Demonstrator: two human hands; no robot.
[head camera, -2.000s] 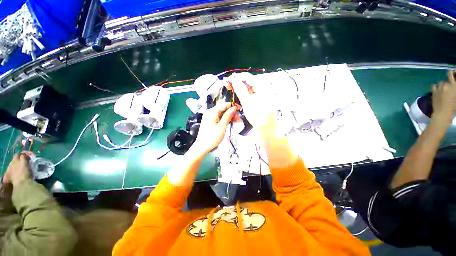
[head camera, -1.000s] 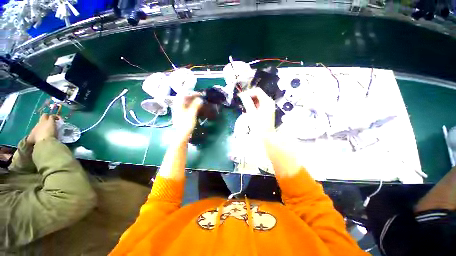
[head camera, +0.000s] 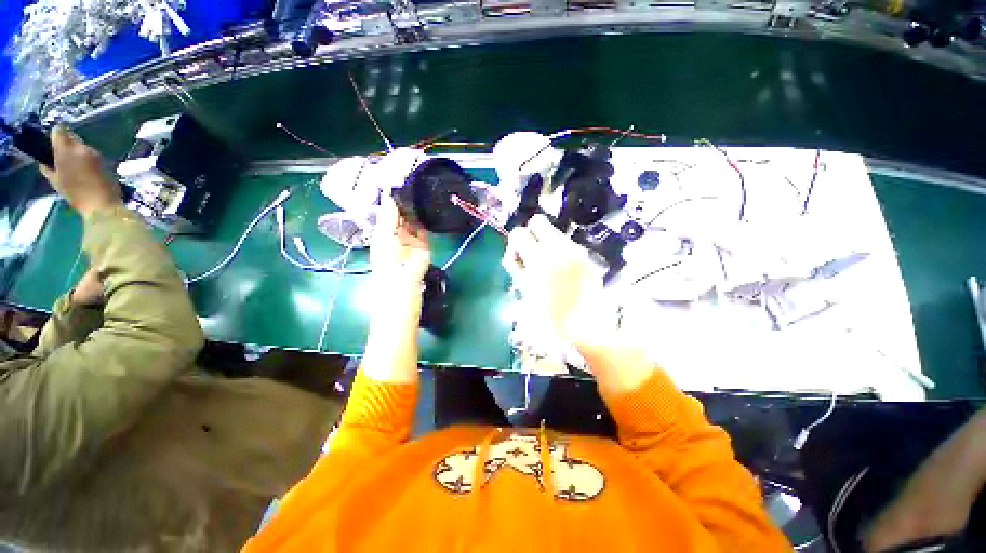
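Observation:
My left hand (head camera: 402, 243) grips a round black housing part (head camera: 441, 194) by its left edge, above the green bench. Thin red and white lead wires (head camera: 481, 213) run from its middle to the fingertips of my right hand (head camera: 546, 259), which pinch them. More black parts (head camera: 587, 198) are clustered beyond my right hand, at the white sheet's left edge. A white housing (head camera: 522, 154) stands behind them. Other white housings (head camera: 351, 180) with cables stand to the left, partly hidden by the black part. Another black part (head camera: 435, 299) lies beside my left wrist.
The white sheet (head camera: 778, 346) on the right bears clear plastic pieces (head camera: 787, 297) and thin wires. A black and white device (head camera: 178, 173) stands at left. A co-worker's raised arm (head camera: 130, 254) is beside it. Another person's forearm (head camera: 935, 486) shows at lower right.
My left hand now holds up the round black part, with wires stretched to my right hand. The left co-worker's arm has risen towards a dark tool. The view has swung left since the first frame.

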